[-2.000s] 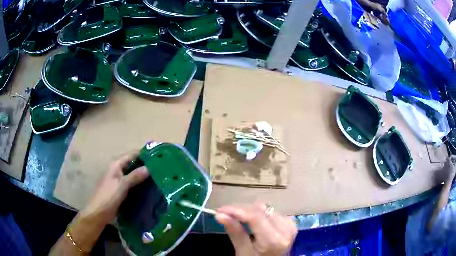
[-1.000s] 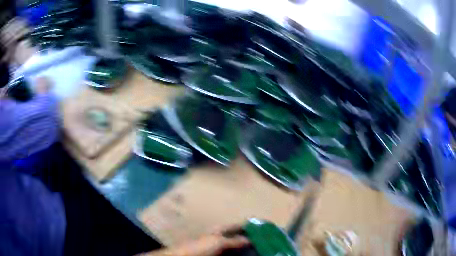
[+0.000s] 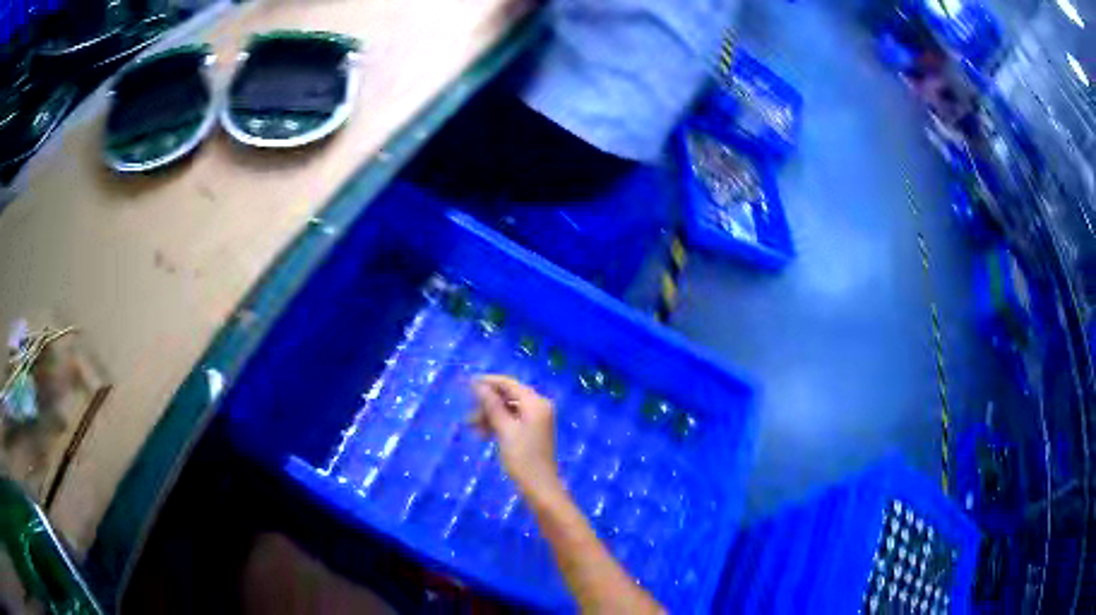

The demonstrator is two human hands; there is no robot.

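Observation:
A large blue parts bin [image 3: 625, 324] stands beside the bench. Small green fittings [image 3: 601, 382] lie in a row along its far side on a dimpled, translucent floor. My right hand [image 3: 517, 421] is over the middle of the bin, short of that row, with thumb and fingers close together. I cannot tell whether it pinches something small. My left hand is not in view. Part of a green housing [image 3: 42, 547] with a silver rim shows at the lower left edge.
Two dark housings [image 3: 289, 90] lie on the cardboard sheet [image 3: 144, 258]. Pale sticks [image 3: 36, 348] lie at the left edge. A neighbour's pale clothing [image 3: 625, 72] is beyond the bin. Blue trays [image 3: 736, 192] are on the floor; more are stacked [image 3: 919, 559] lower right.
The view has swung right from the bench to the bin. My right hand has left the held housing and is over the bin; the stick no longer shows in it. My left hand has left view.

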